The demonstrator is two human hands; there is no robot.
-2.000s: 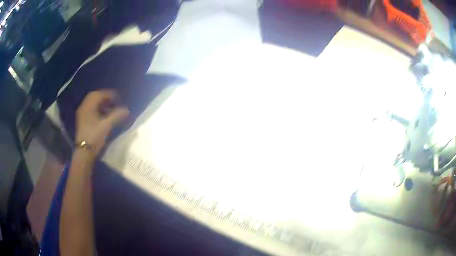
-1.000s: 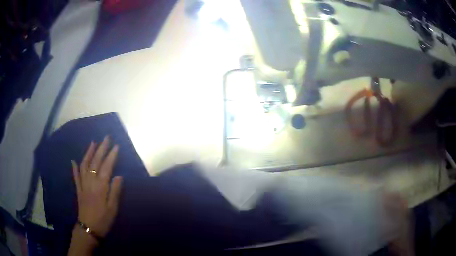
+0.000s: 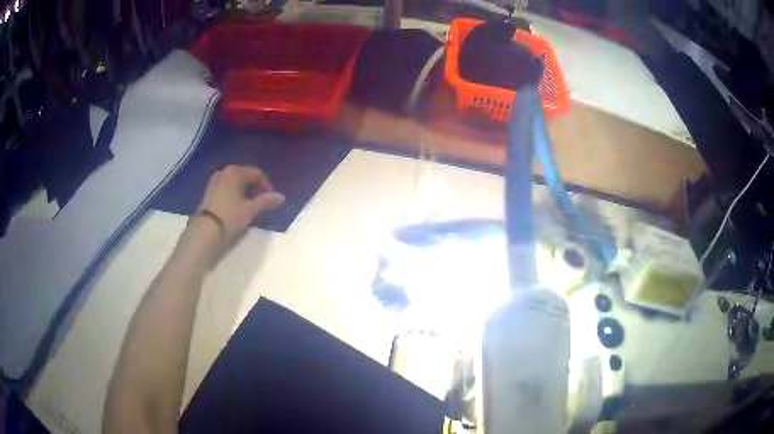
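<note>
My left hand (image 3: 235,200) reaches over the dark stacked cut pieces (image 3: 297,174) behind the table's open surface. Its fingers and thumb are curled close together; blur hides whether they pinch a piece. A separate dark cut panel (image 3: 288,373) lies flat on the white table (image 3: 339,233), with its right side near the sewing machine's needle area. The machine head (image 3: 526,360) stands at the lower right, with strong lamp glare beside it. My right hand is out of the picture.
A red basket (image 3: 284,63) stands behind the pile. An orange basket (image 3: 484,93) with dark items stands farther right, behind a brown ledge (image 3: 611,144). A long pale piece with a dark edge (image 3: 127,161) curves along the left. A blue strap (image 3: 521,186) rises from the machine.
The view has shifted up and left. My left hand has gone from lying flat on the dark panel to the pile behind. My right hand and the pale fabric beside it have left the picture.
</note>
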